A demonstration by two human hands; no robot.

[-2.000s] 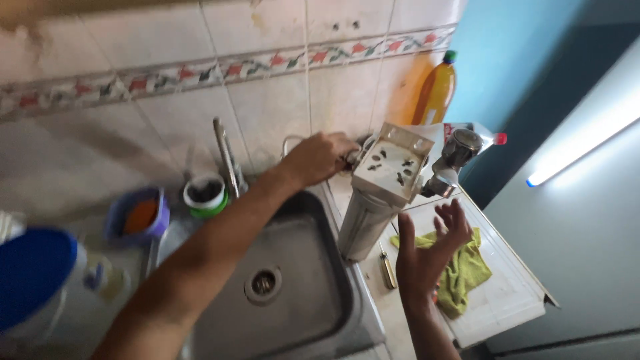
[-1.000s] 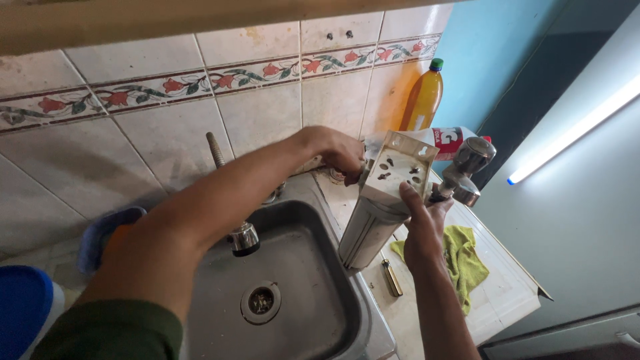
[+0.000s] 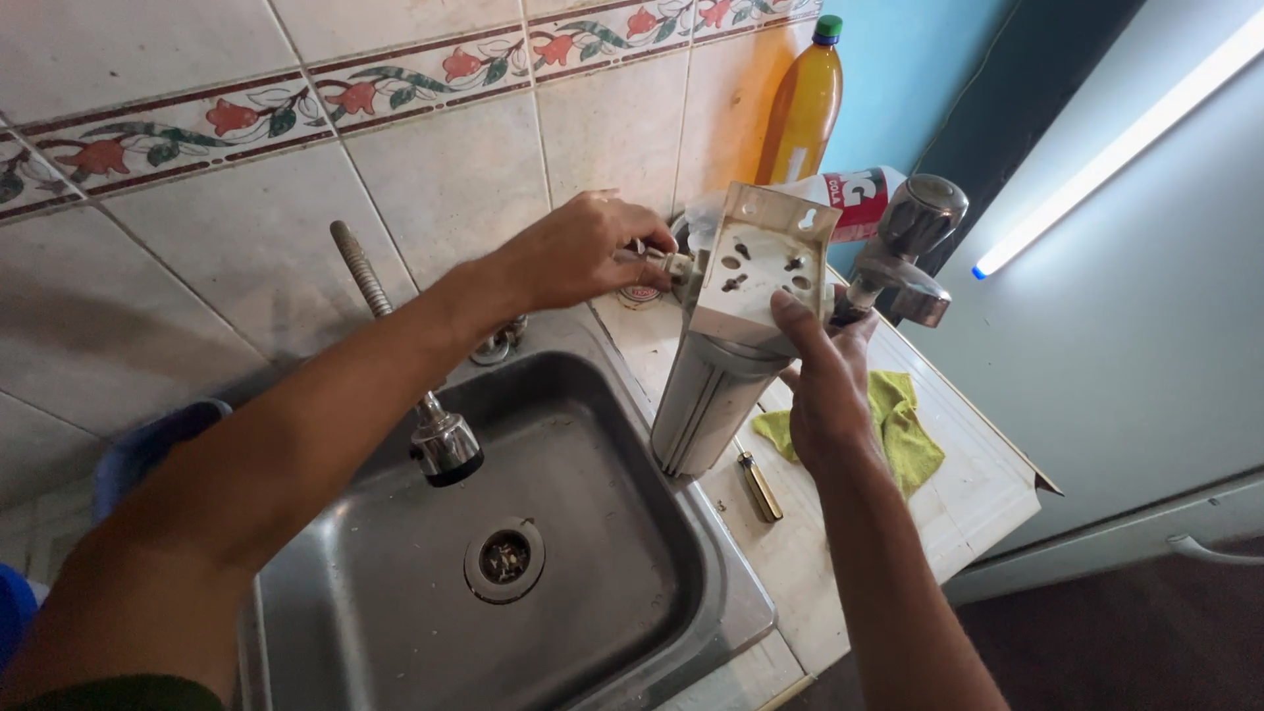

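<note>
A water filter housing (image 3: 726, 395) with a white metal bracket (image 3: 765, 272) on top stands tilted at the sink's right rim. My left hand (image 3: 602, 252) pinches the fitting (image 3: 679, 267) on the housing's left side. My right hand (image 3: 834, 380) grips the head of the housing from the right, its thumb on the bracket's edge and its other fingers partly hidden behind. A chrome tap (image 3: 913, 247) is attached on the housing's right side, just above that hand. A screwdriver (image 3: 760, 486) with a clear yellowish handle lies on the tiled counter beside the housing.
The steel sink (image 3: 395, 602) with its chrome faucet nozzle (image 3: 444, 444) is at left. A yellow-green cloth (image 3: 904, 434) lies on the counter. Behind stand an amber bottle (image 3: 802, 109) with a green cap and a lying cola bottle (image 3: 864, 202). A blue container (image 3: 148, 444) sits far left.
My right hand, apart from the housing two seconds ago, has closed around its head. My left hand stays at the left-side fitting. The view has shifted closer.
</note>
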